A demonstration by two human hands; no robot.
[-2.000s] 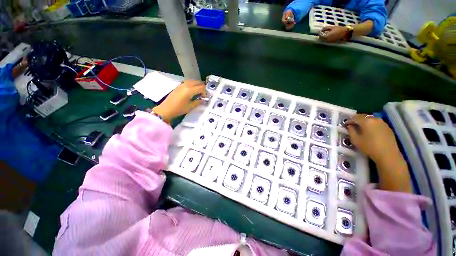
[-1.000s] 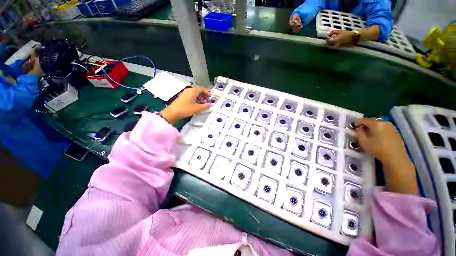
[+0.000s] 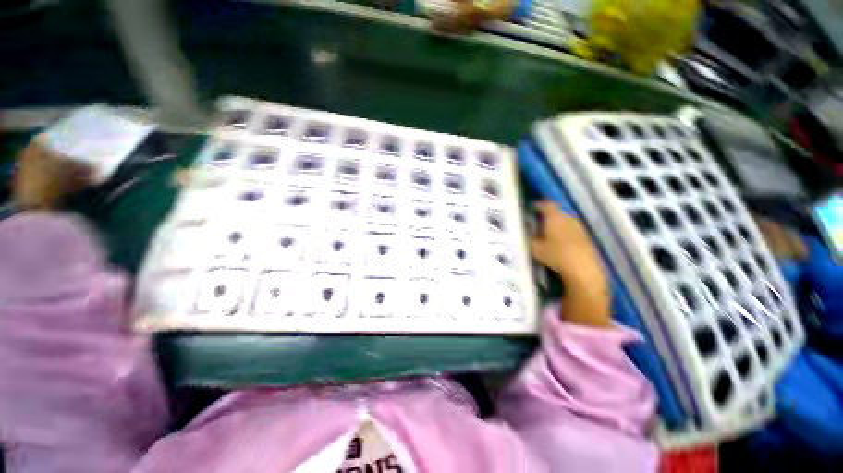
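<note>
The picture is blurred. The white foam tray lies in front of me, many pockets holding watch backs with dark centres. A few pockets at its left side look empty. My left hand is at the far left, beside or on a white paper; blur hides whether it grips it. My right hand is at the tray's right edge, fingers bent, in the gap before the stacked trays; blur hides anything held.
Stacked white trays of black-faced watches stand tilted at right, with a blue layer along their left side. A pale post stands behind at left. Another person's blue sleeve is at far right. A yellow object is at the top.
The view has swung right, bringing more of the stacked trays into sight. My left hand has left the tray's far left corner for the paper. My right hand remains by the tray's right edge.
</note>
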